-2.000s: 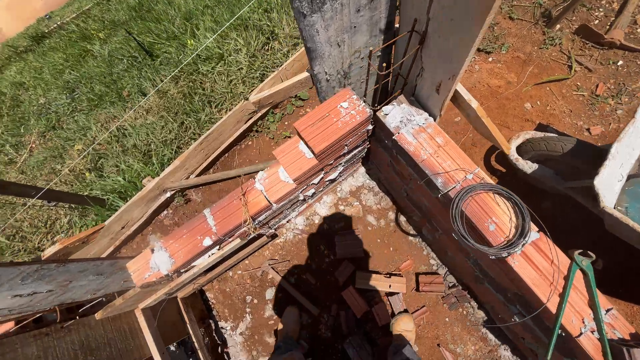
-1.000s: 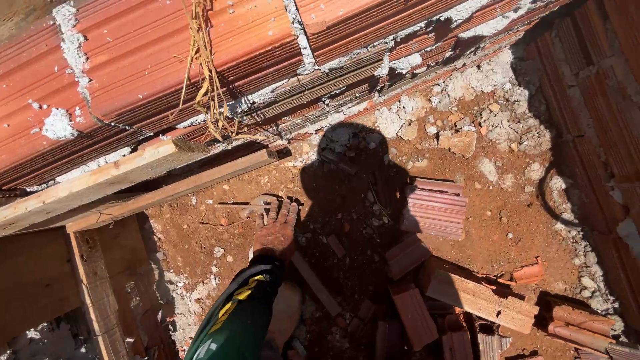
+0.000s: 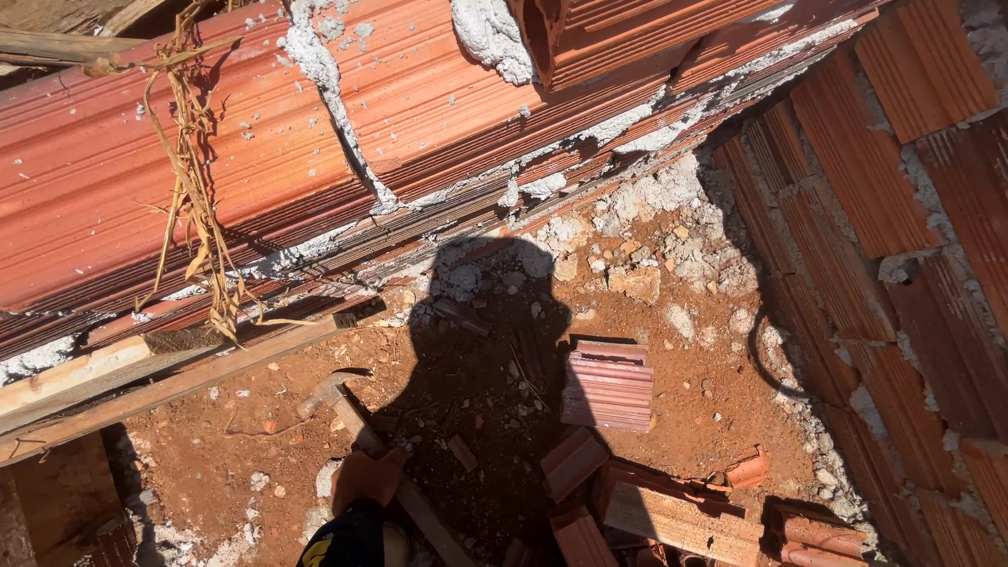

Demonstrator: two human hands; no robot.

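My left hand (image 3: 368,479), in shadow at the lower middle, is closed around the wooden handle of a claw hammer (image 3: 366,433). The hammer's head points to the upper left, low over the reddish soil, and its handle slants down to the bottom edge. A dark sleeve with a yellow mark covers the wrist. My right hand is out of view. Above the hammer runs a low wall of ridged hollow clay blocks (image 3: 260,134) with grey mortar in its joints. A broken clay block piece (image 3: 608,386) lies on the soil to the right of the hand.
Wooden boards (image 3: 197,378) lie along the wall's foot at the left. Dry straw (image 3: 189,157) hangs over the wall. Several broken block pieces (image 3: 677,516) cover the lower right ground. A second block wall (image 3: 882,260) stands at the right.
My left hand, spread above the soil a second ago, is now shut on the hammer's handle. The view has moved much closer to the ground since the first frame.
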